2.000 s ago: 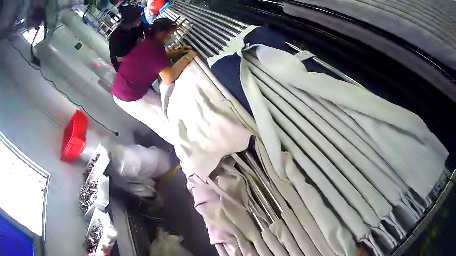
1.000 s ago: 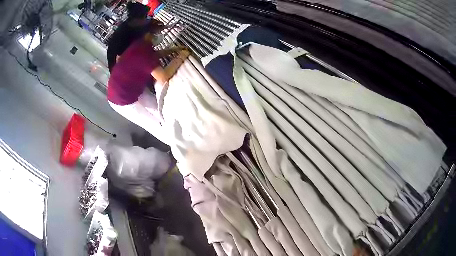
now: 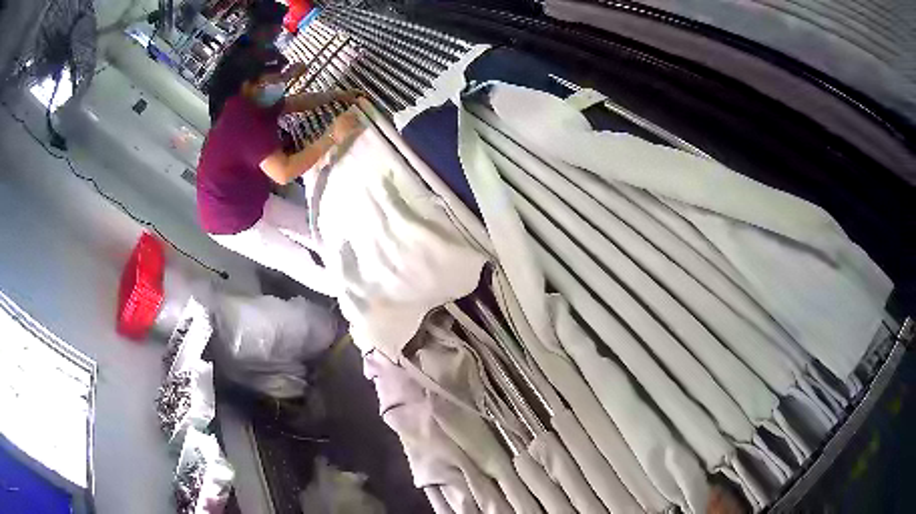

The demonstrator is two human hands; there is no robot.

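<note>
Pale cloth (image 3: pixel 613 271) lies in long parallel ridges, with gathered, pinched ends (image 3: pixel 768 442) along the lower right. A looser pale sheet (image 3: pixel 397 236) lies to the left, with rumpled beige folds below it. A navy cloth panel (image 3: pixel 442 151) shows beneath the pale cloth. Shiny metal tubes (image 3: pixel 514 376) show through a gap. A small, blurred, skin-toned patch is cut off by the bottom edge beside the gathered ends. It may be part of one of my hands; I cannot tell which, or its grip. No other part of my hands is visible.
A masked person in a maroon top (image 3: pixel 236 166) leans over the far left edge, hands at the cloth. Another person is partly hidden behind. Bare metal tubes (image 3: pixel 402 50) lie beyond. A red bin (image 3: pixel 141 286), parts trays (image 3: pixel 186 387) and white bags (image 3: pixel 266 336) stand left.
The person in maroon has raised their head and shifted left in view, with their hands still near the far cloth edge. The view has shifted slightly; the cloth looks nearly unchanged.
</note>
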